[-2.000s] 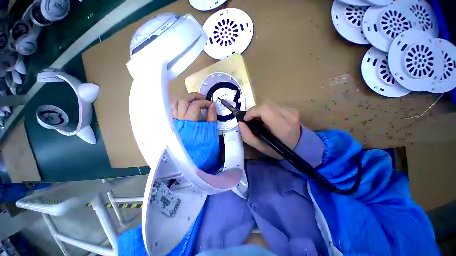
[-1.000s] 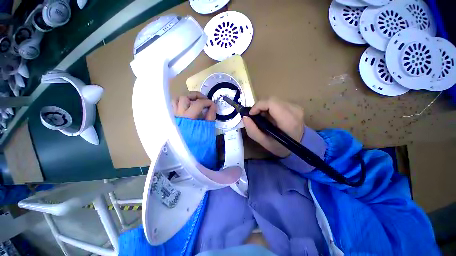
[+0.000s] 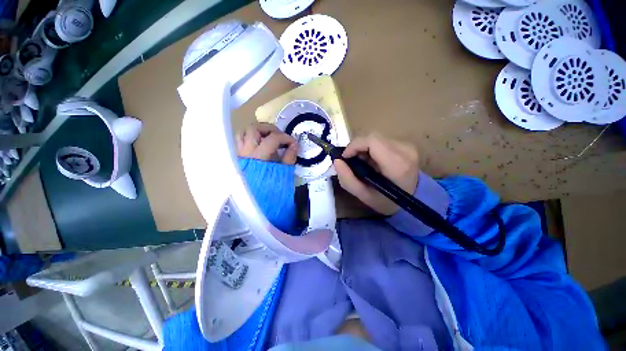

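My right hand (image 3: 379,173) holds the black soldering iron (image 3: 405,200). Its thin metal tip is over the inside of the open ear cup housing (image 3: 292,115), a white round shell with a dark ring. The cup lies on a pale yellow square pad (image 3: 333,96). My left hand (image 3: 268,143) is at the cup's left edge with fingers bent together; whether it pinches a wire is too small to tell. The white headphone assembly (image 3: 206,151) arches over my left forearm. Its lower open shell (image 3: 226,301) holds a small grey-white piece (image 3: 228,265).
Slotted white speaker plates (image 3: 575,79) are piled at upper right, beside a blue edge. Another plate (image 3: 312,48) lies above the pad on brown cardboard (image 3: 405,75). A second headphone (image 3: 121,147) lies on the green bench at left. More headphones (image 3: 74,24) are at upper left.
Since two seconds ago the iron's rear and cord have shifted slightly, and its tip has moved slightly right within the cup. The lower open shell has tilted a little. My left hand has barely moved.
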